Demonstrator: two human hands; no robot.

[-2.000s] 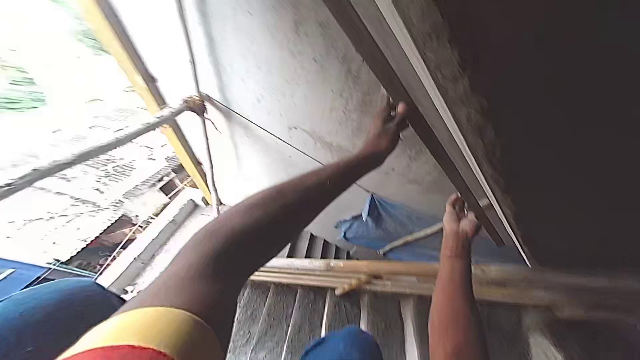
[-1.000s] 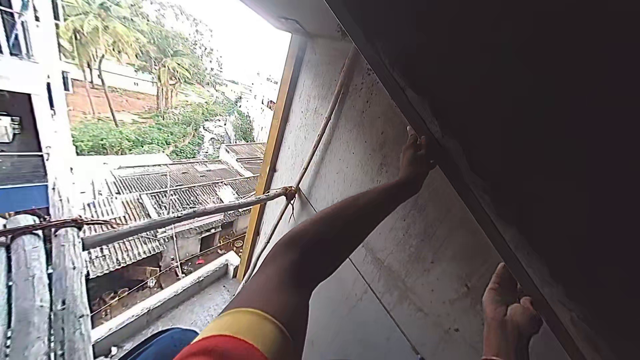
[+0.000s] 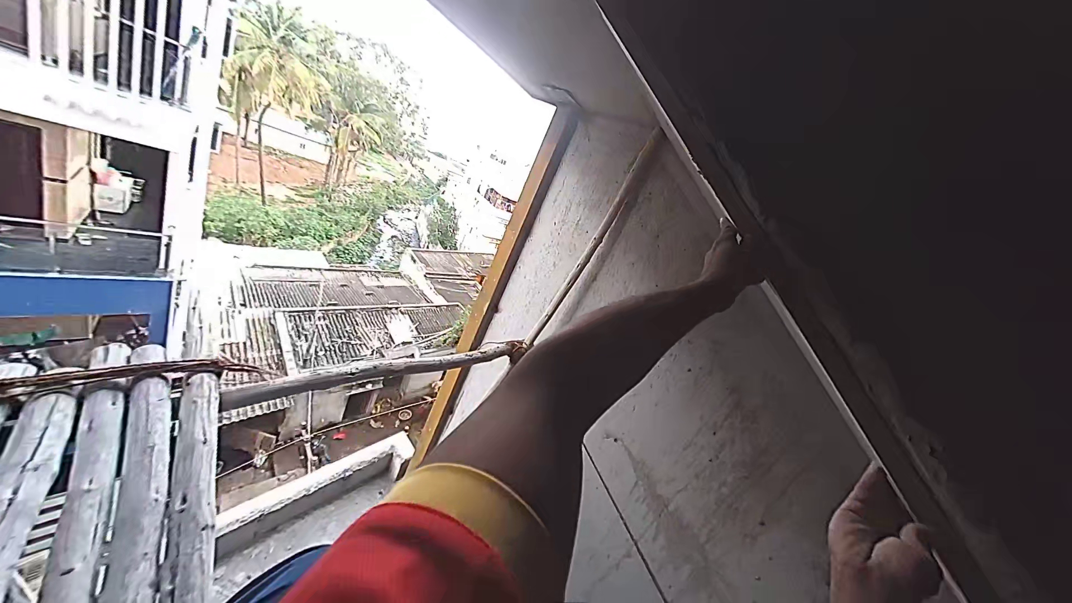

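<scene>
A long, straight-edged strip (image 3: 825,377) runs diagonally from the top centre to the lower right, along the edge of a dark surface. My left hand (image 3: 733,255), at the end of an outstretched arm in a red and yellow sleeve, grips its upper part. Lower down, my right hand (image 3: 883,540) holds the same strip with thumb and curled fingers. The far sides of both hands are hidden or dark. Behind them stands a grey plastered wall (image 3: 703,435).
Wooden poles (image 3: 146,477) lie side by side at lower left. A thin horizontal pole (image 3: 360,373) is tied to a slanting pole (image 3: 599,239) by the wall. Beyond a yellow-edged post (image 3: 494,293), tiled roofs (image 3: 368,327) lie far below.
The view has swung up and left, away from the stairs, bamboo poles and blue sheet seen two seconds ago. Both hands remain on the strip.
</scene>
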